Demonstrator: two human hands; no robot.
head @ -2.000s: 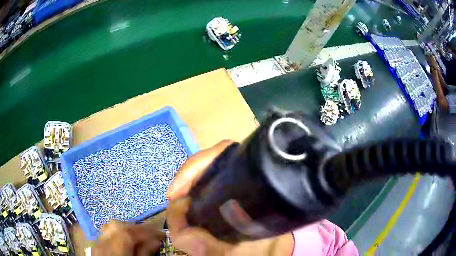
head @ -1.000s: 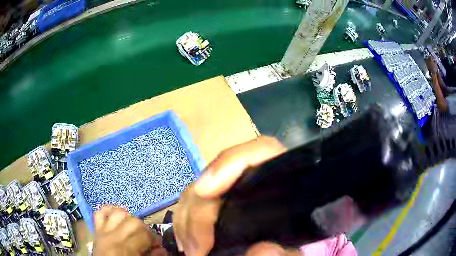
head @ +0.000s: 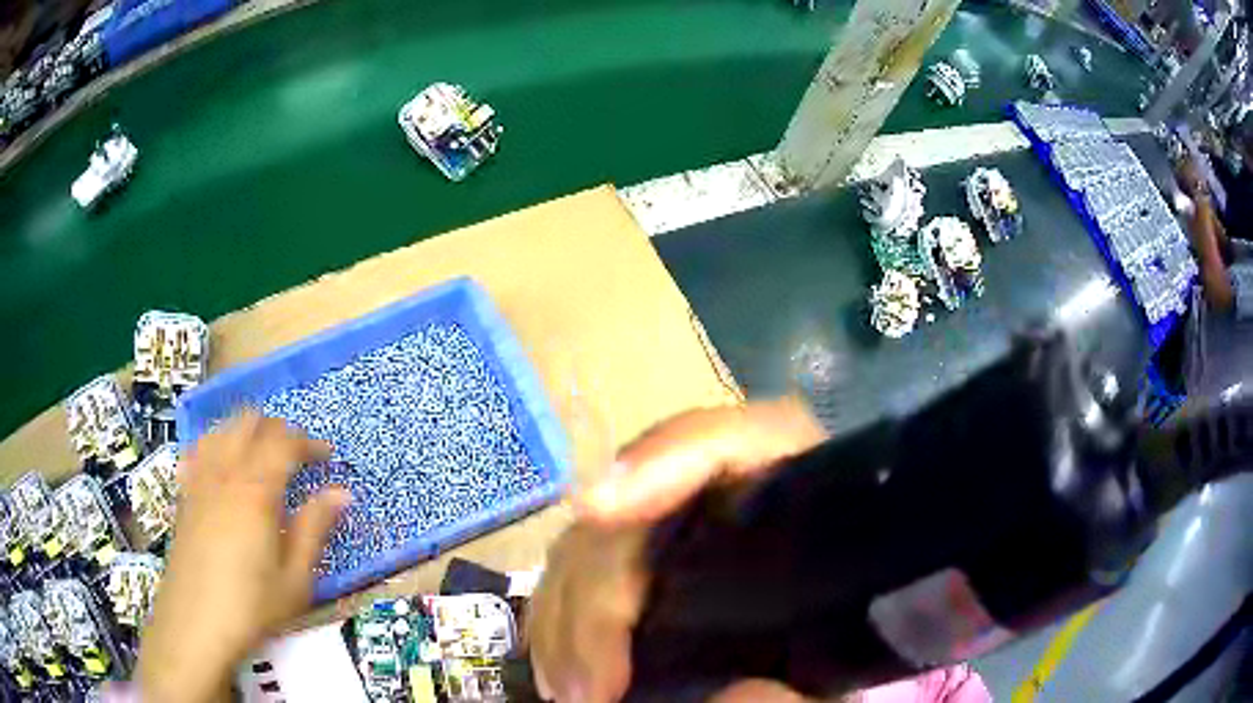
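Note:
My right hand [head: 618,549] is wrapped around the thick black electric screwdriver [head: 852,536], which lies across the lower right; its tip is hidden. My left hand [head: 241,529] is over the left part of the light-blue screw tray [head: 529,371], fingers spread at the silvery screws [head: 426,426]. Whether it pinches a screw cannot be seen. Below the tray, a circuit board assembly [head: 471,643] and a green board part [head: 393,646] sit beside the white holding fixture [head: 305,673]. A black block [head: 474,577] is just above them.
Several circuit board assemblies stand in rows at the left. The tan cardboard sheet [head: 591,275] lies under the tray. The green conveyor belt [head: 302,179] carries spaced units. A rusty white post [head: 866,89] stands behind. More units and a blue-edged crate [head: 1113,192] are at right, near a person's arm [head: 1209,247].
My left hand has moved up and left from below the tray to over the screws, its fingers spreading. The screwdriver has swung rightward. The units under my hands now show. Belt units have shifted left.

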